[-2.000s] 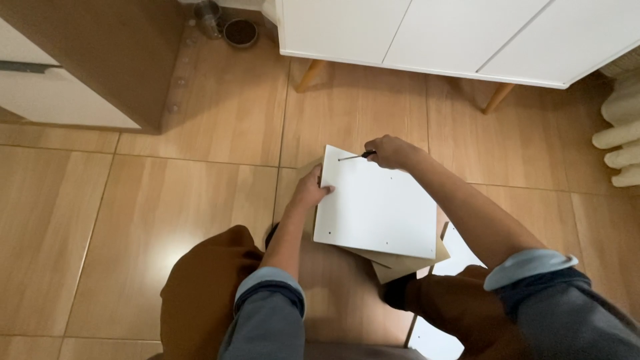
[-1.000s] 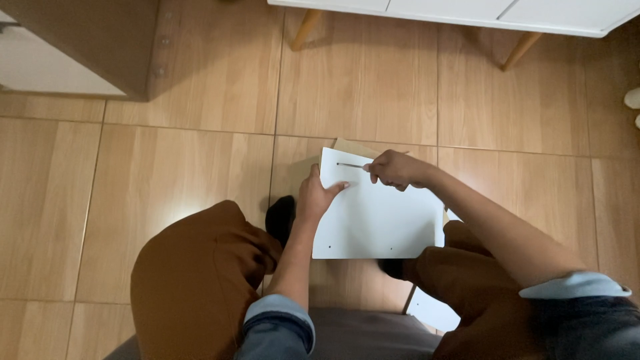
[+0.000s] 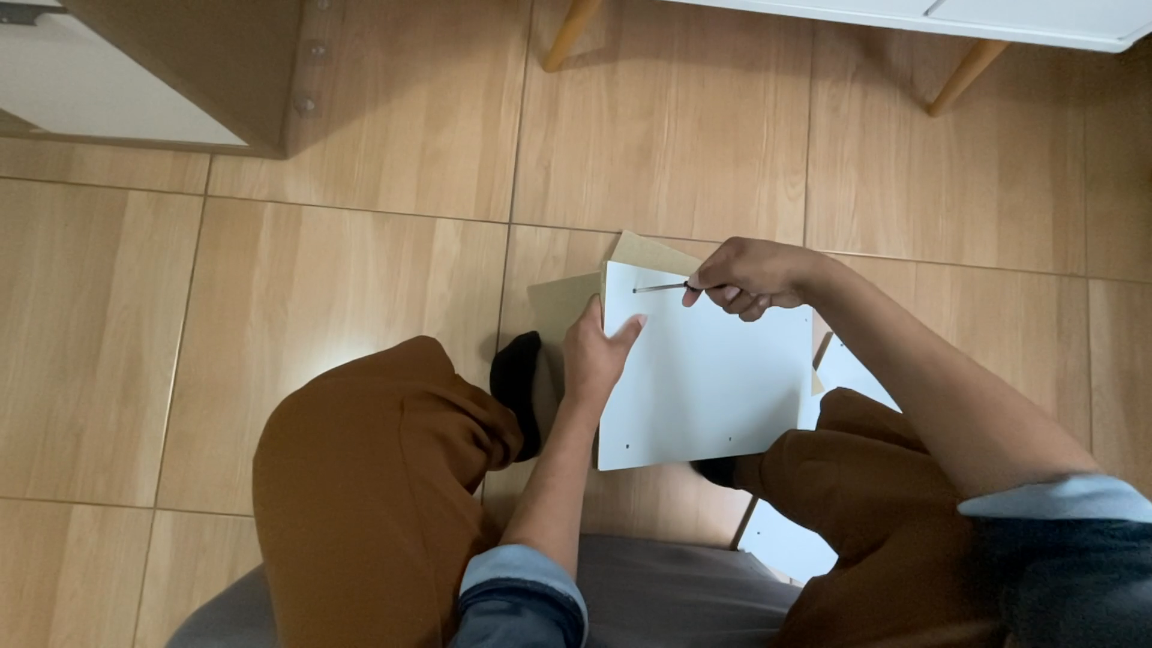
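A white board with small holes [image 3: 706, 378] lies between my feet, tilted a little. My left hand [image 3: 598, 351] grips its left edge, thumb on the top face. In my right hand [image 3: 751, 277] is a thin screwdriver [image 3: 661, 288], its metal shaft nearly flat over the board and its tip at the hole near the upper left corner. Most of the handle is hidden by my fingers. Two more holes show near the board's lower edge.
Brown boards [image 3: 650, 252] stick out from beneath the white one. Another white panel [image 3: 787, 540] lies on the floor under my right leg. A white cabinet on wooden legs [image 3: 967, 76] stands at the top right, a brown and white cabinet [image 3: 207, 67] at the top left.
The view has shifted downward since two seconds ago. The screwdriver's tip stays at the same corner hole, and both hands keep their holds.
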